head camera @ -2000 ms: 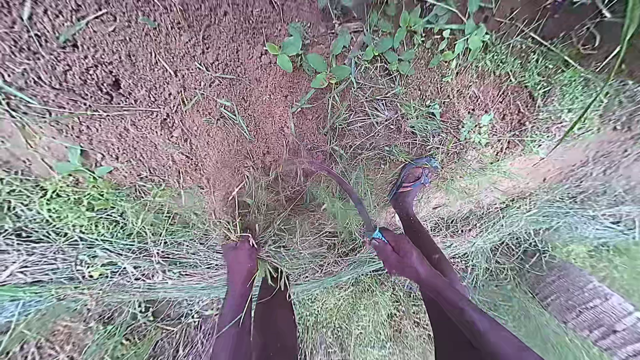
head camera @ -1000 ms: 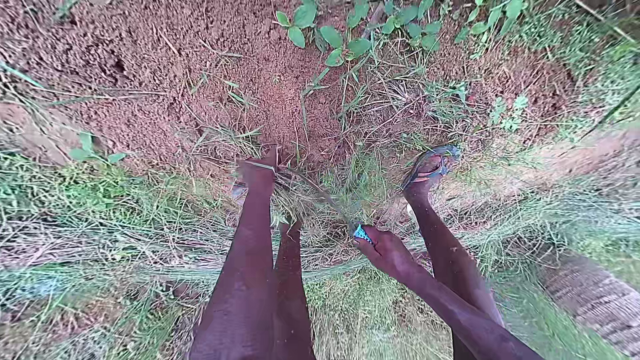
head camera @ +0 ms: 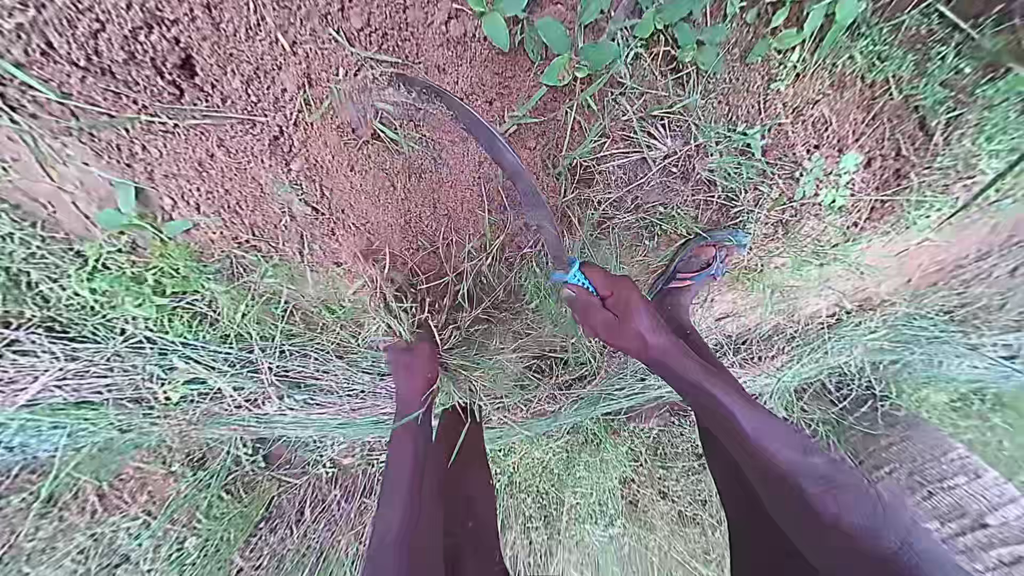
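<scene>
My right hand (head camera: 614, 310) is closed round the handle of a sickle, whose grip is wrapped in bright blue at the top. The dark curved blade (head camera: 512, 164) reaches up and left over the reddish soil, and its blurred tip is by a small loose tuft of grass (head camera: 392, 132). Lower left, my left hand (head camera: 414, 364) is closed on a bunch of cut-looking grass (head camera: 448, 316) that fans out above and beside the fist. My left foot is hidden behind that grass.
Bare reddish soil (head camera: 224, 152) spans the upper left. Leafy green plants (head camera: 592, 52) grow along the top. My right foot in a sandal (head camera: 700, 260) stands right of the sickle hand. Long grass (head camera: 200, 376) lies across the middle, with a ridged grey surface (head camera: 944, 472) at lower right.
The sickle blade, low between the feet a second ago, now extends up over the soil. My left hand has moved down from near the blade, with the grass bunch plainly visible in it.
</scene>
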